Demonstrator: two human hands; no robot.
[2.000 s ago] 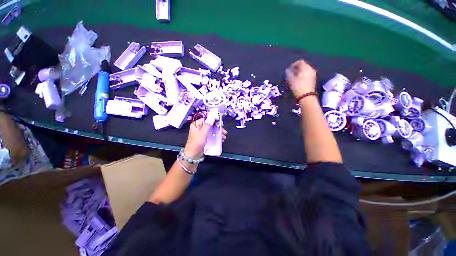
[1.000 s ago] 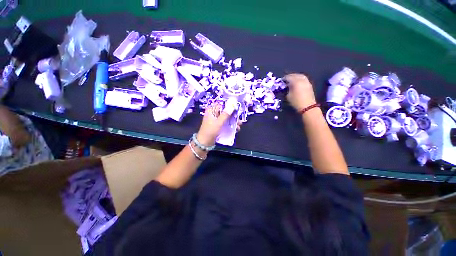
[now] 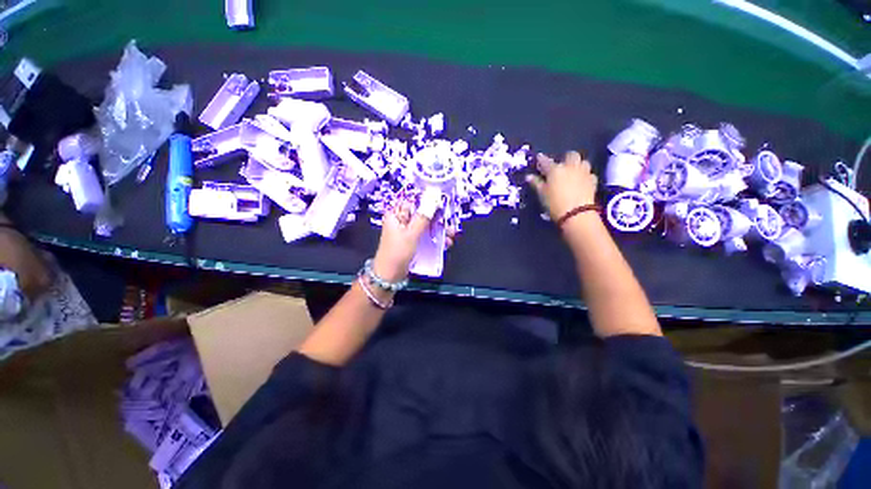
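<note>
My left hand (image 3: 403,239) is closed around a pale unit with a long handle (image 3: 431,250) and a round spoked head (image 3: 435,164), held over the near edge of the small pieces. My right hand (image 3: 567,185) is at the right edge of the heap of small pale plastic pieces (image 3: 489,177), thumb and finger apart. Whether it holds a tiny piece cannot be told. Pale handle shells (image 3: 334,199) lie piled left of the small pieces. Round fan heads (image 3: 705,224) are piled right of my right hand.
A blue cylinder tool (image 3: 179,183), a clear plastic bag (image 3: 134,119) and a black box (image 3: 50,110) lie left. A white box (image 3: 833,234) stands far right. An open carton (image 3: 253,349) holds purple pieces (image 3: 167,406) below the bench edge. Another person's arm (image 3: 24,263) shows at left.
My left hand and the unit moved right and up, then stayed near the small pieces. My right hand came down towards the heap's right edge, and its fingers have spread. A shell on the green strip moved left.
</note>
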